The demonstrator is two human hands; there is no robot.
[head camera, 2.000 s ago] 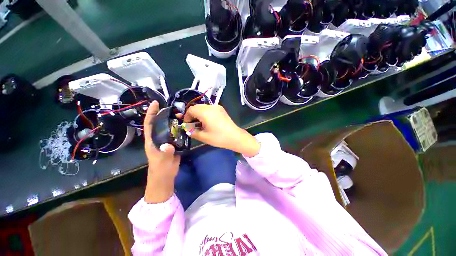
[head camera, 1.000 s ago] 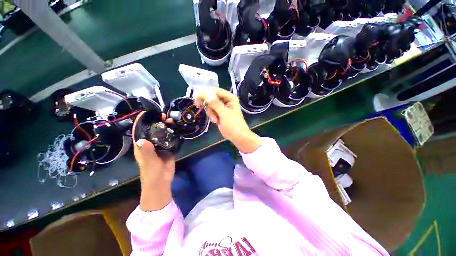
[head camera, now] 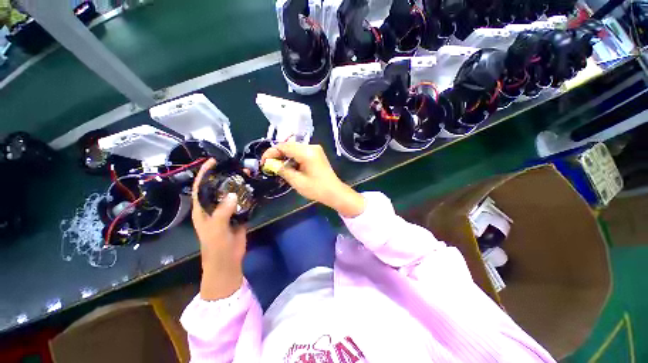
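My left hand grips a black camera head above the bench edge, its open side with metallic parts showing; the thumb rests on it. My right hand is just right of it and pinches a small yellow piece at the fingertips; a dark bit shows beside it. The two hands are apart. Behind the right hand stands a white camera base with a black inside, partly hidden, its white bracket upright. Two more white units with red wires stand to the left.
Part-assembled cameras stand in two rows along the green bench to the right. A tangled clear plastic heap lies at left. A large open carton holding white and black parts is at lower right, with a pale tray beyond.
My right hand has moved away from the camera head, and the yellow piece now shows clearly in its fingertips. The camera head has been turned in my left hand.
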